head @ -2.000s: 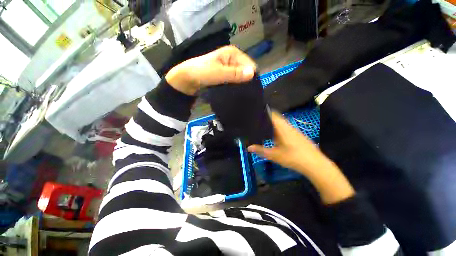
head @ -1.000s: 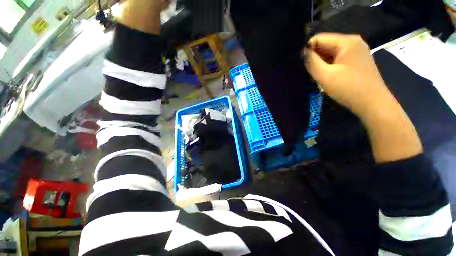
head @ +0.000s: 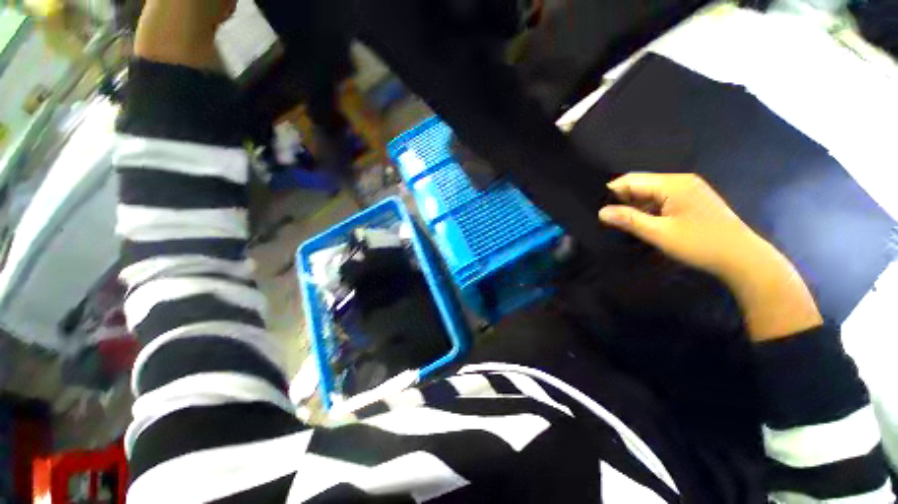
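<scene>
A long strip of black cloth (head: 492, 113) stretches diagonally from the top left down to the right and is blurred. My right hand (head: 679, 221) pinches its lower right part between thumb and fingers. My left hand (head: 185, 30) is raised at the top left; the picture's edge cuts it off, so its fingers are hidden. A large flat black panel (head: 679, 118) lies on the white table (head: 778, 54) at the right.
A blue tub (head: 313, 315) holding black and pale pieces stands on the floor at lower centre. Blue grid crate (head: 502, 231) stands beside it, partly under the cloth. A red stool (head: 94, 472) is at lower left. Black cloth lies in my lap.
My left hand has gone up and left, partly out of the picture. The black cloth is now drawn out diagonally between the hands. The view has shifted, with the crates lying further left.
</scene>
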